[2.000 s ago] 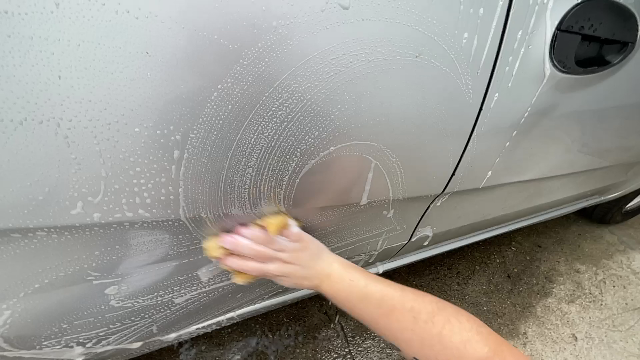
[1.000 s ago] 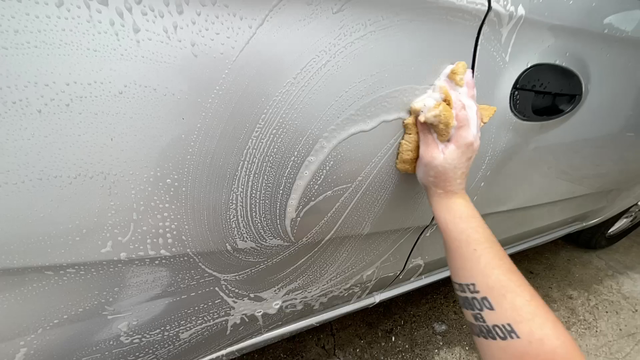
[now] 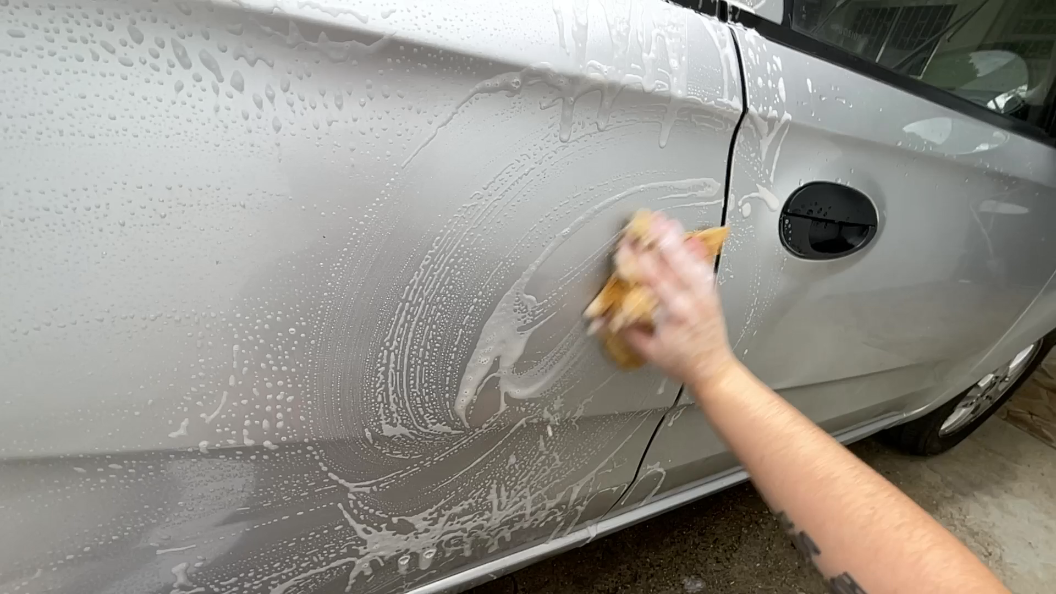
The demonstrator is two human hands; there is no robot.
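My right hand [image 3: 681, 305] presses a yellow cloth or sponge [image 3: 623, 309] against a wet silver car door [image 3: 272, 305], just left of the seam between two doors. The hand and the yellow piece are slightly blurred, and part of the piece is hidden under the fingers. Curved streaks of white suds [image 3: 495, 338] lie on the panel to the left of the hand, and more foam runs down from the ridge above. My left hand is out of view.
Right of the seam, a black door handle [image 3: 828, 220] sits on the other door, with a window [image 3: 924, 49] above it. A wheel [image 3: 990, 396] is at the right. Concrete ground [image 3: 965, 495] shows below the sill.
My right hand went from low on the panel up to near the door seam with the yellow piece; now it is slightly lower than one second ago. New curved suds streaks show. The view has shifted.
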